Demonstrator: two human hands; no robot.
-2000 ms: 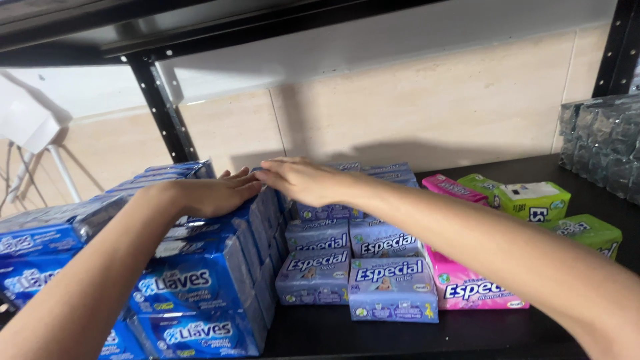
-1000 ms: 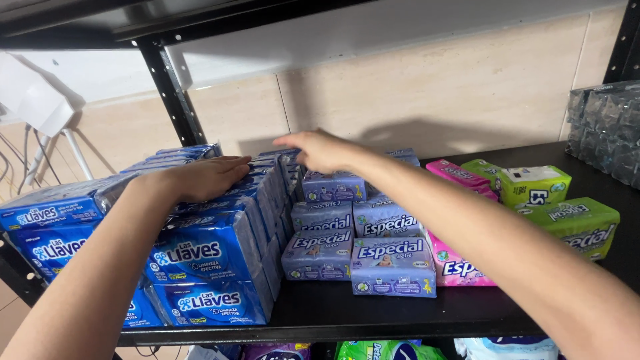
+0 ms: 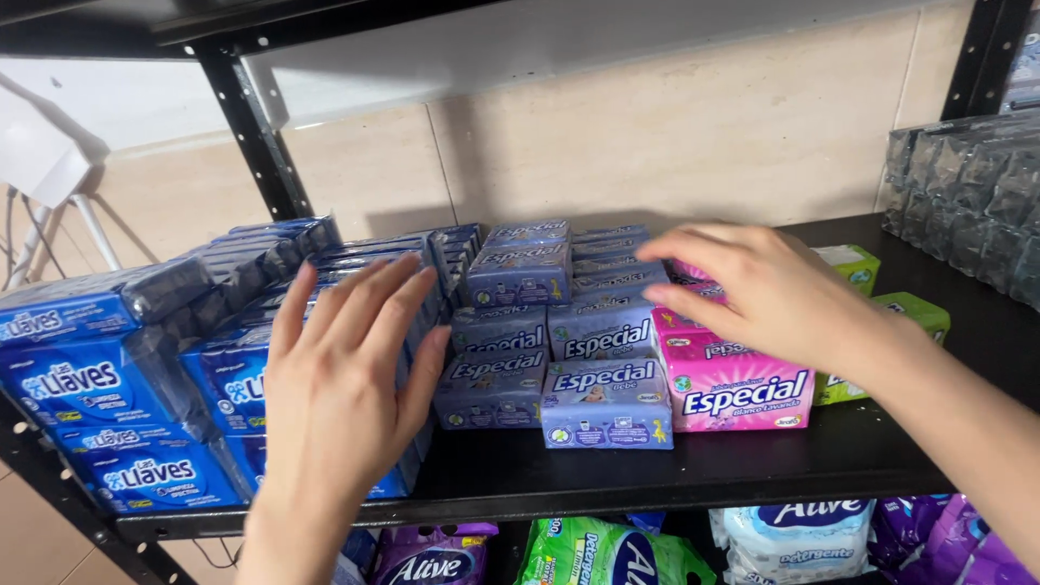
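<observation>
My left hand (image 3: 353, 366), fingers spread, is over the front of the stacked blue soap bar packs (image 3: 231, 378) and holds nothing. Above the right part of the display, my right hand (image 3: 731, 284) has thumb and fingers apart, close to the pink soap packs (image 3: 743, 390); whether it touches them is hard to tell. Between the hands stand lilac soap packs (image 3: 608, 402) in rows, with one small stack (image 3: 520, 272) higher at the back. Green soap packs (image 3: 914, 313) lie right of the pink ones, partly behind my right forearm.
Dark wrapped blocks (image 3: 975, 187) are stacked at the right on the black metal shelf (image 3: 569, 479). Detergent bags (image 3: 609, 552) fill the shelf below. A perforated upright (image 3: 256, 130) rises at the back left before a tiled wall, and another shelf hangs overhead.
My left hand has come off the blue packs' top toward the front. My right hand has moved right, from the back of the blue packs to the pink ones.
</observation>
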